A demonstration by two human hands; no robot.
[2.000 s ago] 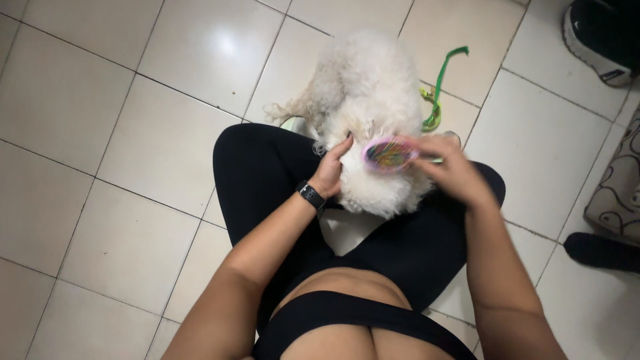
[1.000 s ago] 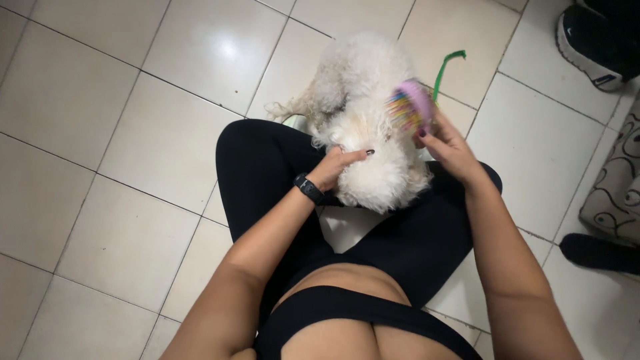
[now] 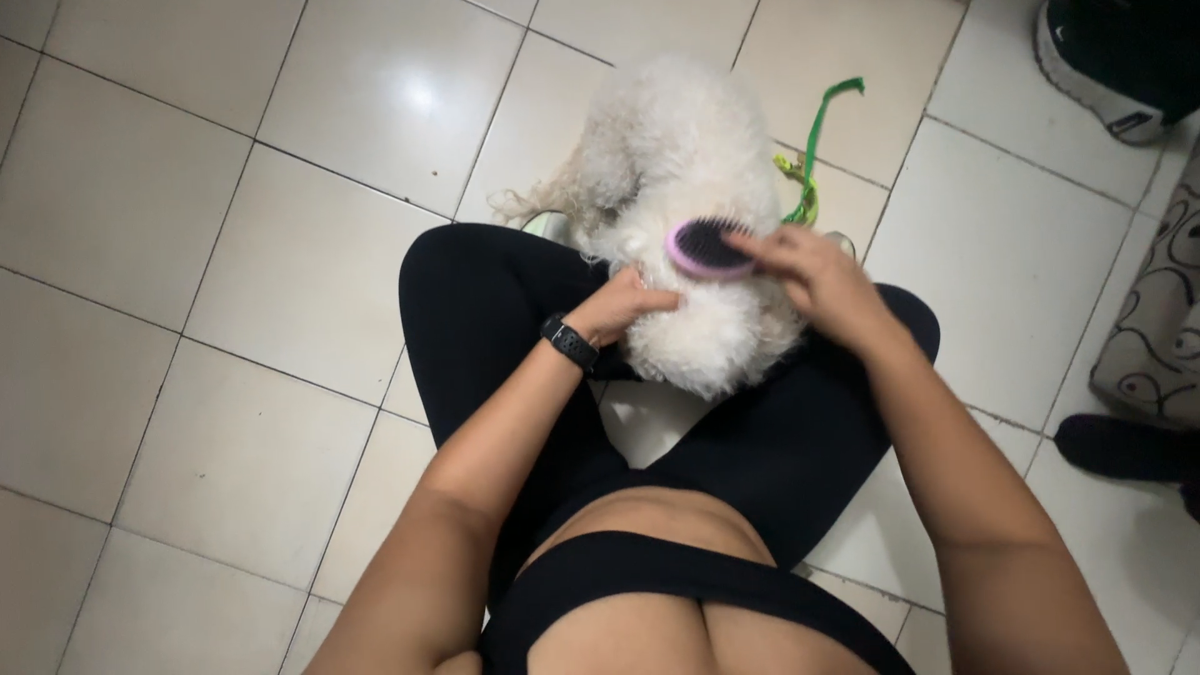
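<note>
A curly white dog (image 3: 694, 131) lies between my bent knees, its fluffy near end over my lap. My left hand (image 3: 623, 305) grips the fur at the dog's left side, with the thumb across the coat. In my right hand (image 3: 820, 281) is a pink oval hairbrush (image 3: 710, 248) with dark bristles. The bristle side faces up toward the camera, and the brush is over the dog's fur; whether it touches the coat I cannot tell. My right fingers reach over the brush's right edge.
A green strap (image 3: 814, 141) with a yellow-green band lies on the tiled floor (image 3: 309, 225) beside the dog. A dark shoe (image 3: 1116, 66) is at the upper right. Below it are a patterned fabric item (image 3: 1158, 328) and a black object (image 3: 1125, 448).
The brush has moved down and left from its position one second ago, and its bristle side has turned toward the camera. My left hand remains at the dog's fur.
</note>
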